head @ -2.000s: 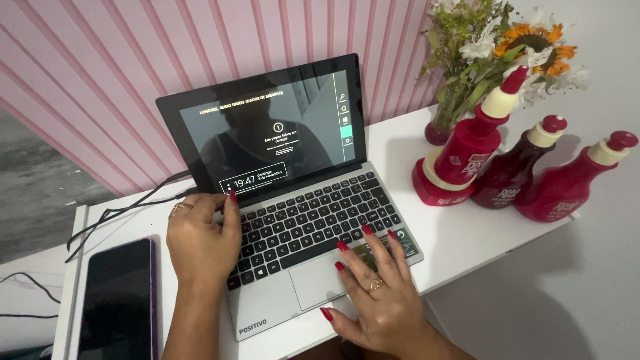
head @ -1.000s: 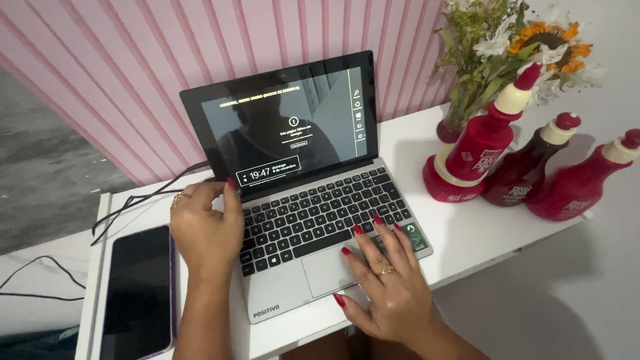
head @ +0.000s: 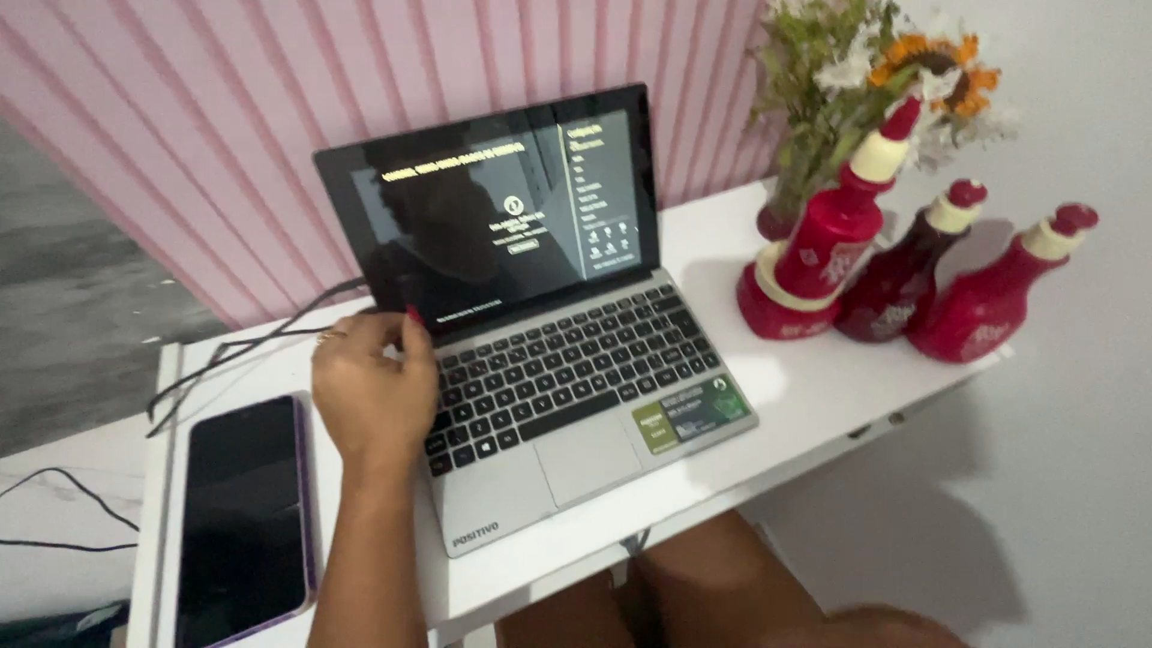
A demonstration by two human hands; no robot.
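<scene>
A silver Positivo laptop (head: 589, 463) lies open on a white desk, its dark screen (head: 504, 211) lit with text and a side panel. My left hand (head: 373, 382) rests at the laptop's left edge, beside the lower left corner of the screen, fingers curled toward the hinge; whether it grips anything there is hidden. Left of that wrist lies a smartphone (head: 243, 522) with a dark screen and a purple edge. My right hand is out of the frame; only part of a bent limb shows at the bottom right. A green sticker (head: 691, 414) sits right of the touchpad.
Red bottles with cream collars (head: 976, 297) and a round red jar (head: 783, 301) stand at the desk's right, before a vase of flowers (head: 796, 171). Black cables (head: 238, 342) run behind my left hand. A pink ribbed panel (head: 504, 54) backs the desk (head: 765, 450).
My right hand has left the touchpad area and gone out of view. The screen's side panel now shows a list, and the clock box at its lower left is gone. My left hand stays by the hinge.
</scene>
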